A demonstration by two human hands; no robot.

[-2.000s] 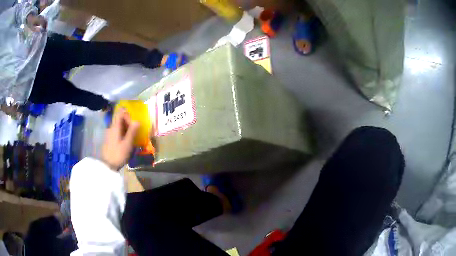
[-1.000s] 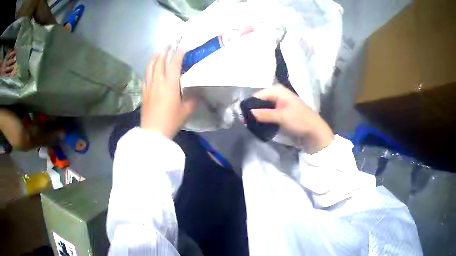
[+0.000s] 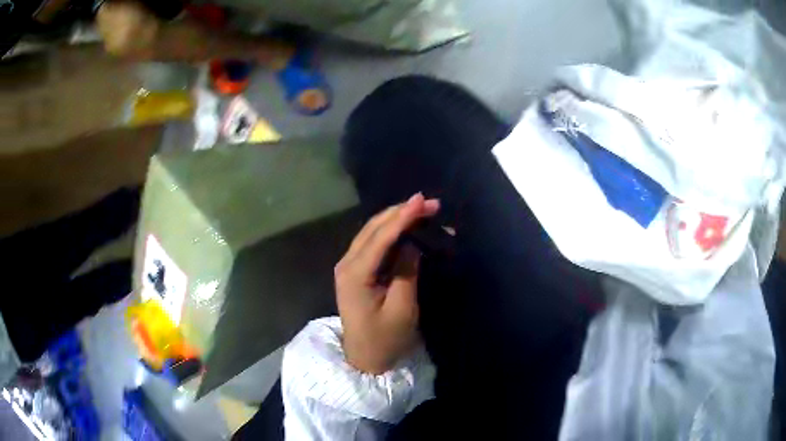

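Observation:
My left hand point(image 3: 379, 288) is in the lower middle, its fingers curled around a small black piece point(image 3: 422, 241) that looks like a corner protector; its outline blends into my black trousers. My right hand does not show. The grey-green wrapped carton point(image 3: 267, 185) stands left of my knee, tilted in the view, with a red-bordered battery label point(image 3: 164, 276) on its taped face. The yellow tape roll with its dispenser point(image 3: 159, 336) rests against that face, with no hand on it.
A white plastic bag point(image 3: 552, 202) with blue and red print lies at my right side. Brown cardboard point(image 3: 77, 121) is at upper left. A label sheet point(image 3: 240, 121) and a blue shoe point(image 3: 303, 86) are on the floor beyond the carton. Green sheeting point(image 3: 371, 21) is at the top.
The view has swung back towards the carton. My left hand has left the bag and now holds a black piece. My right hand, which held black pieces at the bag, has gone from view.

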